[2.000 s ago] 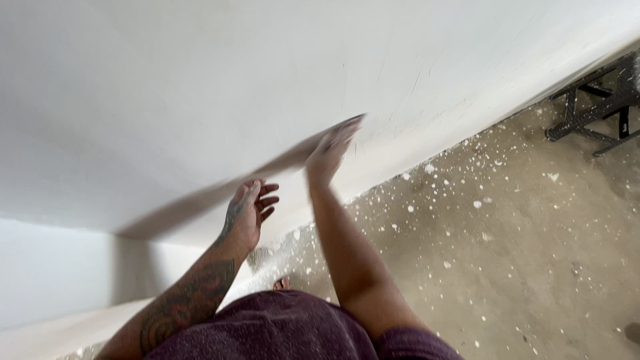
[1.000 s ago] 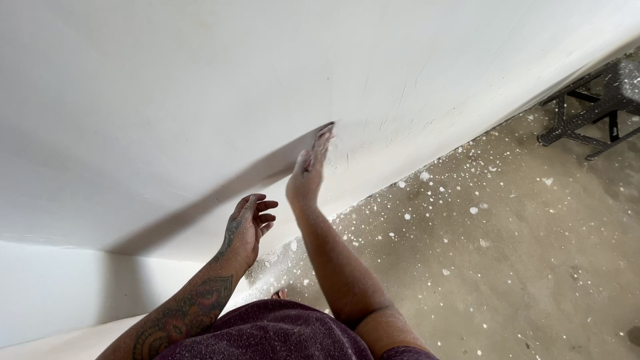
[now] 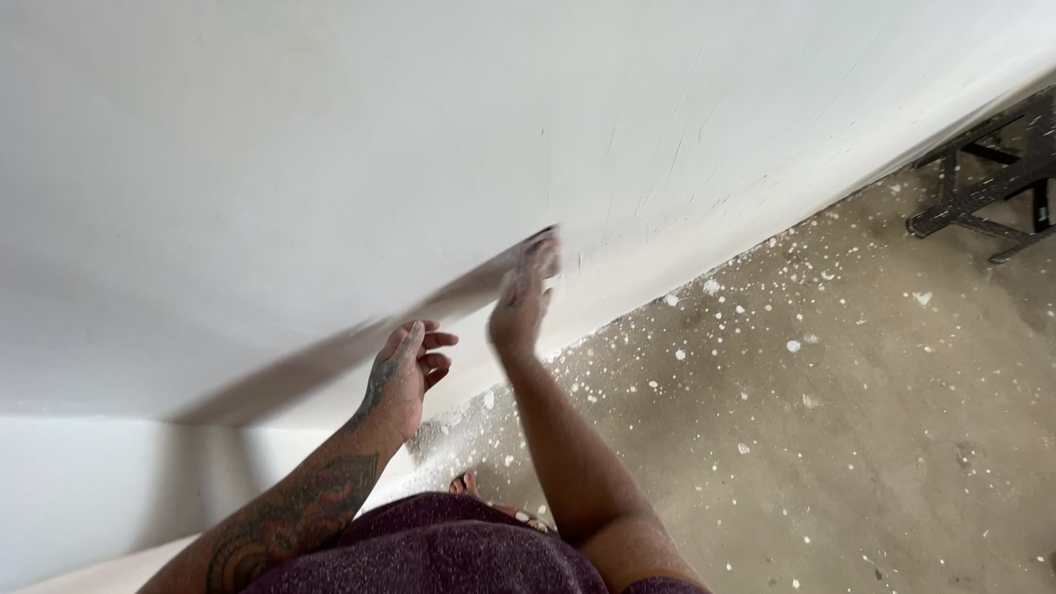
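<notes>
My right hand [image 3: 528, 289] lies against the white wall [image 3: 330, 165], its fingers stretched along the surface and blurred. A thin dark edge shows at its fingertips; whether that is a flat sheet under the hand or only shadow, I cannot tell. Pale dust coats the hand. Lower and to the left, my left hand [image 3: 408, 367] hovers near the wall with curled, parted fingers and nothing in it. The shadow of an arm stretches left across the wall. Fine marks and scratches run over the wall to the upper right of my right hand.
The concrete floor [image 3: 825, 429] is spattered with white spots and meets the wall along a diagonal edge. At the far right stands a black stand or stool with splayed legs [image 3: 982, 194], speckled white. A bare foot [image 3: 464, 484] shows below my hands, and another wall face meets at the lower left.
My right hand has moved down and to the left along the wall since the earliest frame. My left hand has stayed in about the same place, with its fingers still curled.
</notes>
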